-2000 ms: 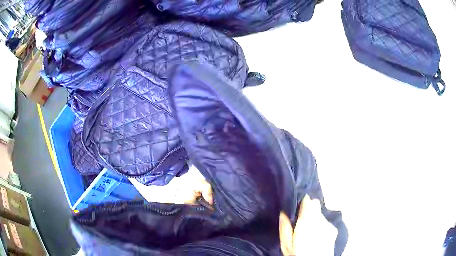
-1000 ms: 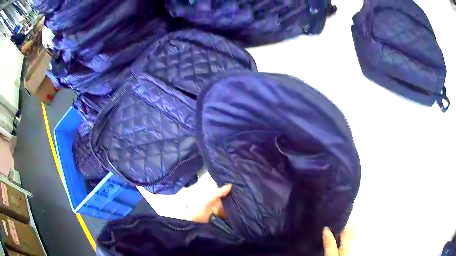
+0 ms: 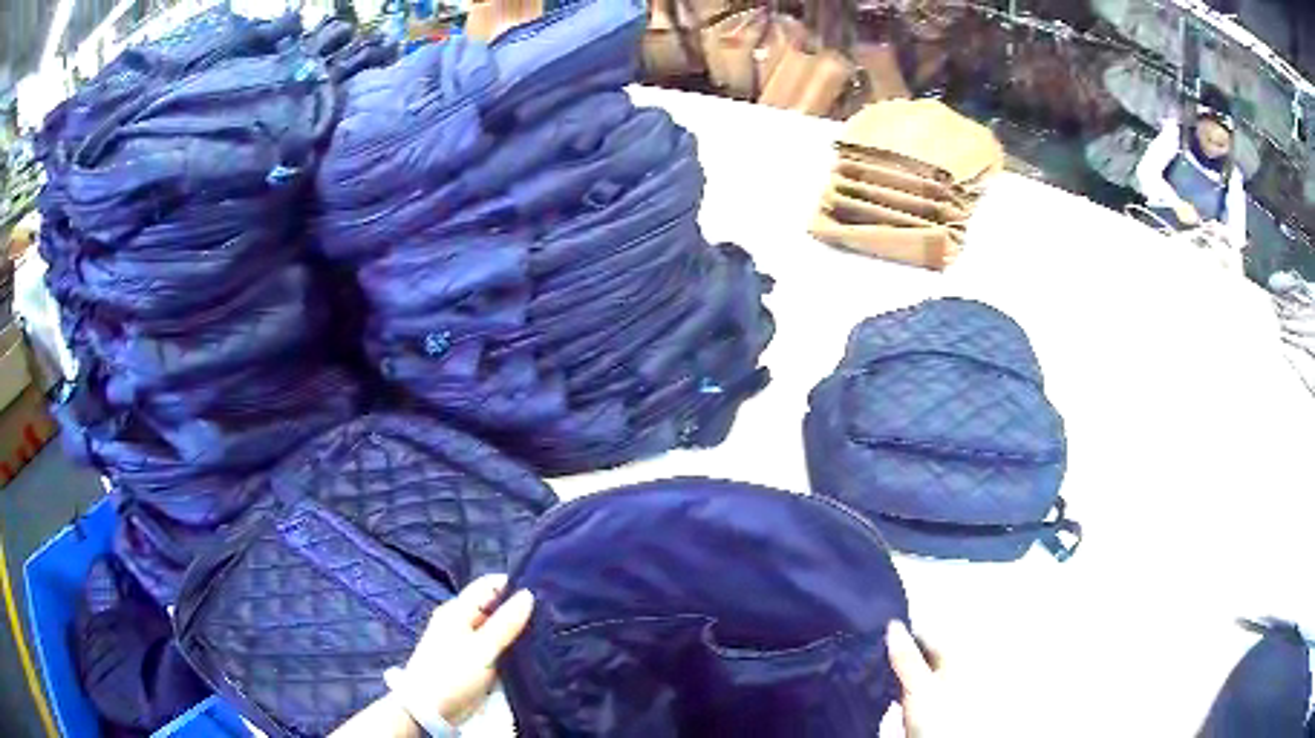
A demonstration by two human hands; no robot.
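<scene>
An open navy backpack (image 3: 692, 541) stands in front of me at the bottom centre, its smooth dark lining and an inner pocket edge facing me. My left hand (image 3: 469, 649) grips its rim on the left, thumb on the lining side. My right hand (image 3: 909, 678) is at its right edge, thumb showing, the rest cut off or hidden. The lower part of the bag is cut off by the picture's edge.
Quilted backpacks (image 3: 317, 620) lie left of the bag. Tall stacks of navy backpacks (image 3: 476, 245) stand behind. One quilted backpack (image 3: 952, 418) lies right on the white table (image 3: 1154, 461). Brown folded pieces (image 3: 909, 180) lie farther back. A blue crate (image 3: 55, 577) is at left. A person (image 3: 1204, 166) is at the far right.
The view has tilted up, showing the stacks and far table. My left hand has moved from inside the bag to its left rim. The lining now faces me, spread wider.
</scene>
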